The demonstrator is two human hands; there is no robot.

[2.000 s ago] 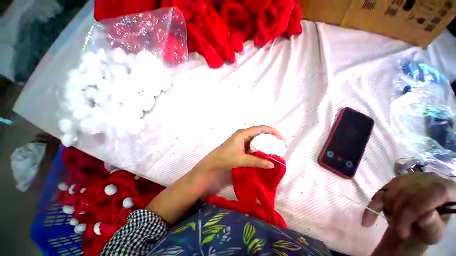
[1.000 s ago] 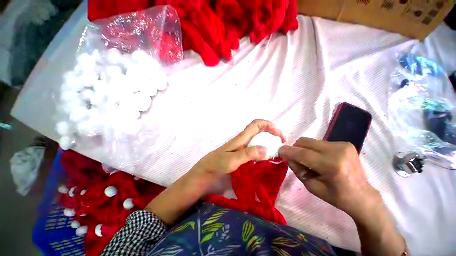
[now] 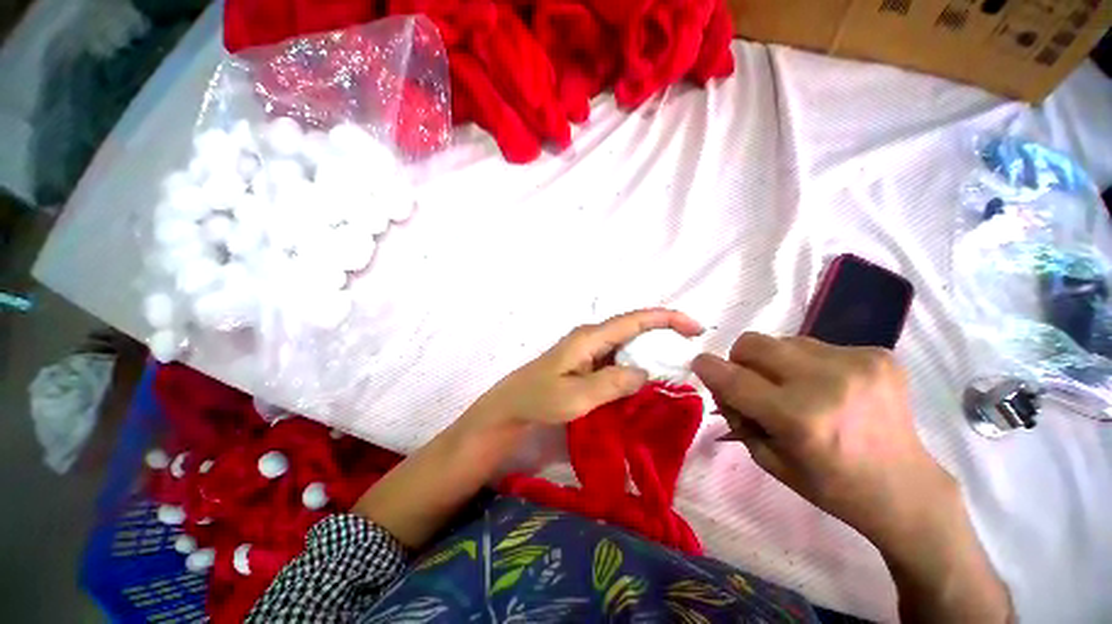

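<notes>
My left hand [image 3: 583, 372] holds a white pompom [image 3: 660, 354] between thumb and fingers, at the top end of a red plush piece [image 3: 637, 441]. The red piece hangs from there down onto my leaf-patterned apron. My right hand [image 3: 793, 396] is at the pompom's right side, thumb and forefinger pinched together; a needle cannot be made out between them. A small dark pointed tip [image 3: 729, 436] shows under my right palm; the rest of that tool is hidden.
A bag of pompoms [image 3: 274, 232] lies left, a red plush pile [image 3: 524, 73] and cardboard box [image 3: 927, 43] at the far edge. The smartphone [image 3: 861, 302] is partly behind my right hand. A metal item [image 3: 1002, 406] and clear packet [image 3: 1037, 268] lie right; a blue crate [image 3: 134, 555] stands lower left.
My right hand has come from the far right, where a thread ran from it, to the pompom. Since the previous frame it has shifted only slightly. My left hand still holds the pompom.
</notes>
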